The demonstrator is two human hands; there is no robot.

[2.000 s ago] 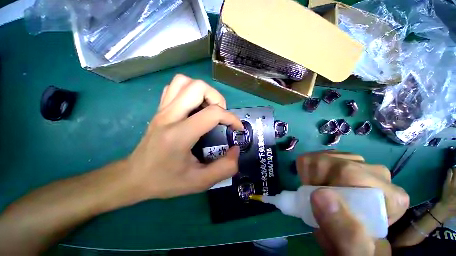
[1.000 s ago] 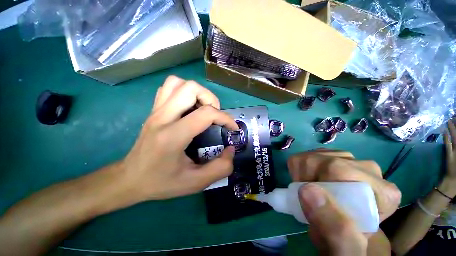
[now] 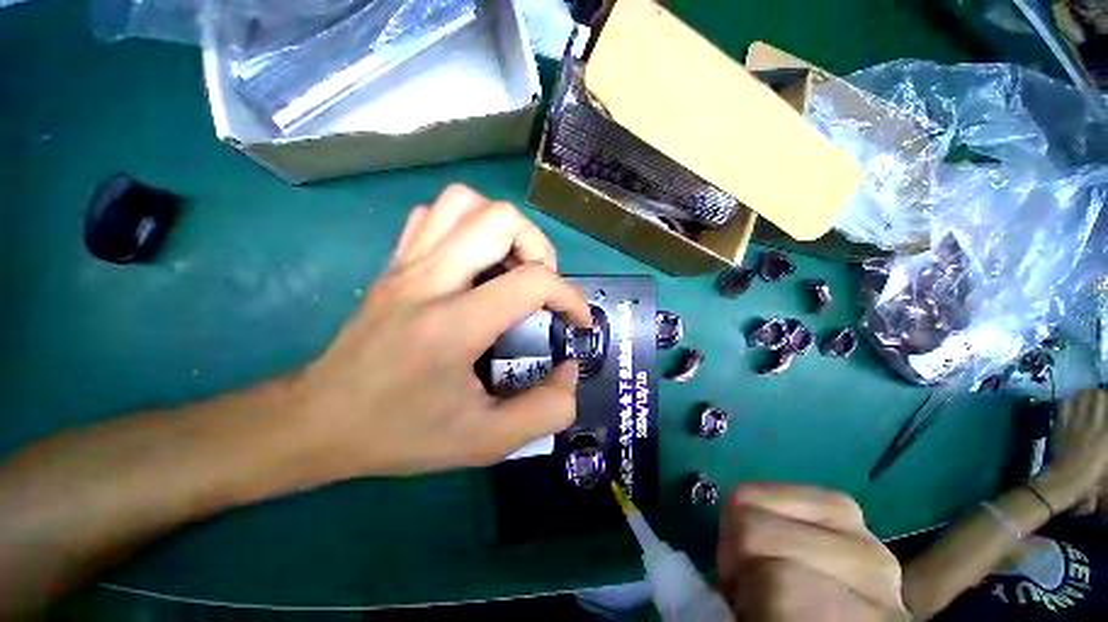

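The black fixture (image 3: 638,456) with white lettering lies flat on the green mat. A small shiny housing (image 3: 584,465) sits in its lower nest. My left hand (image 3: 444,352) rests over the fixture, thumb and index finger pinching another housing (image 3: 584,345) at the upper nest. My right hand (image 3: 808,553) is at the bottom edge, partly cut off, beside the needle bottle (image 3: 676,577). The bottle's yellow tip is just right of the lower housing. The bottle's body runs out of the picture, and my grip on it is mostly hidden.
Several loose housings (image 3: 711,420) lie right of the fixture. Open cartons (image 3: 401,148) stand behind. A clear bag of housings (image 3: 923,316), dark tweezers or a similar tool (image 3: 905,435) and another person's hand (image 3: 1077,450) are at right. A black cap (image 3: 128,220) is at left.
My right hand has moved down and tilted the bottle steeper. Its tip has come off the lower housing's edge. Two loose housings by my right hand are now uncovered. The view has shifted slightly.
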